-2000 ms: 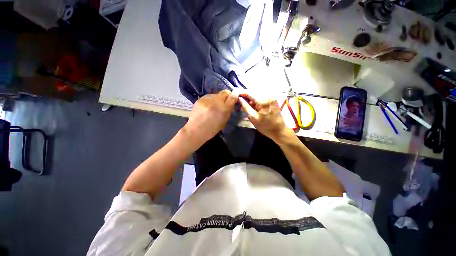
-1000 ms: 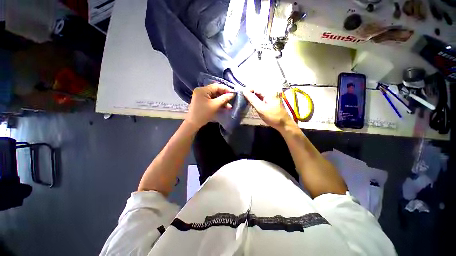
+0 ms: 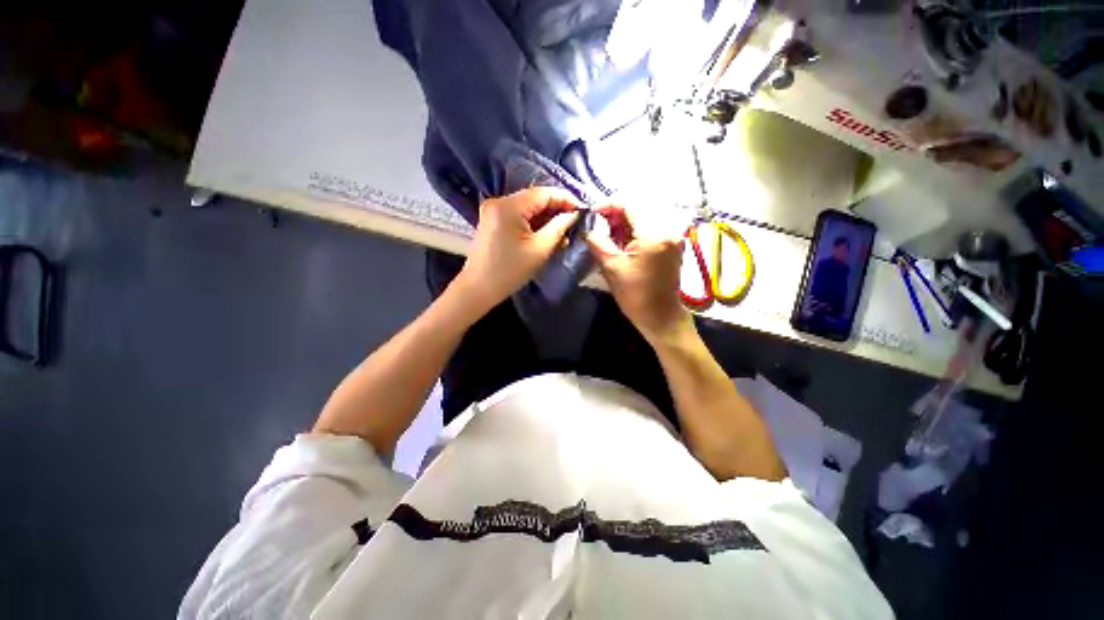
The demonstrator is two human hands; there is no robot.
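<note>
A dark blue-grey garment lies on the table and hangs over its front edge towards the lap. My left hand pinches a small folded edge of the garment between thumb and fingers. My right hand pinches the same edge close beside it, with the fingertips almost touching. A dark loop or slit of cloth shows just above the fingertips. The exact fold between the fingertips is too small to make out.
Scissors with red and yellow handles lie right of my right hand. A smartphone lies further right, then blue tweezers or snips and small tools. The white sewing machine stands behind under a bright lamp. White scraps lie at the lower right.
The view has shifted and tilted. Both hands have stayed on the garment edge; the fingertips have come closer together than a second ago, and the right fingers are more curled.
</note>
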